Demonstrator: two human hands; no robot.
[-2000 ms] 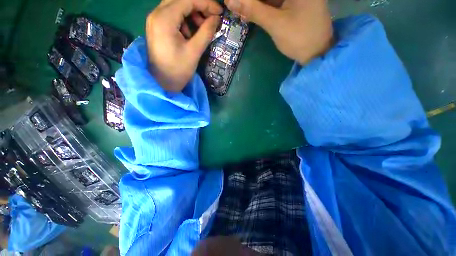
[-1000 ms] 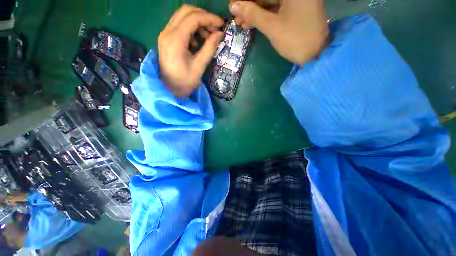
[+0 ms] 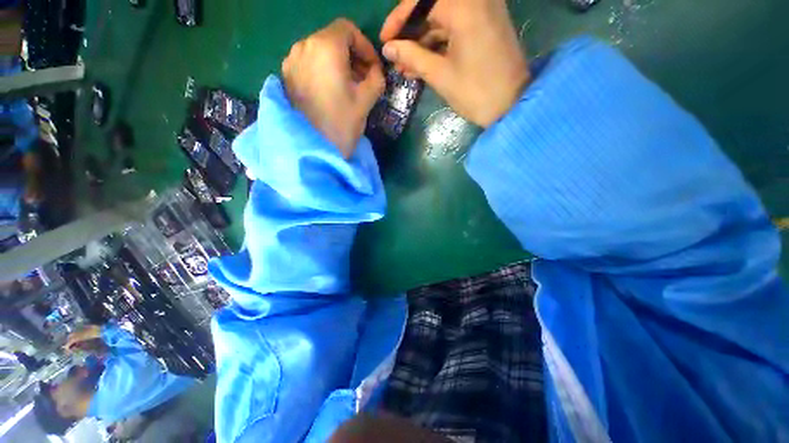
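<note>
An open black phone half-assembly [image 3: 397, 111] lies on the green bench, its silvery inside partly showing between my hands. My left hand [image 3: 336, 80] is at the phone's left side, fingers curled and thumb pressed near its upper end; whether it grips the phone is hidden. My right hand [image 3: 458, 59] is at the phone's upper right and holds a thin dark pen-like tool [image 3: 420, 17] between its fingers. The tool's tip cannot be made out.
Several open phones [image 3: 208, 147] lie clustered at the left, beyond my left sleeve. A clear blister tray [image 3: 177, 232] with dark parts stands at the lower left. Another person in a blue smock [image 3: 130, 374] is at the far lower left. A dark unit [image 3: 187, 10] lies at the top left.
The view has turned, and the phone cluster and tray appear further right and lower. My right hand is lower on the phone, and the dark tool now shows in it.
</note>
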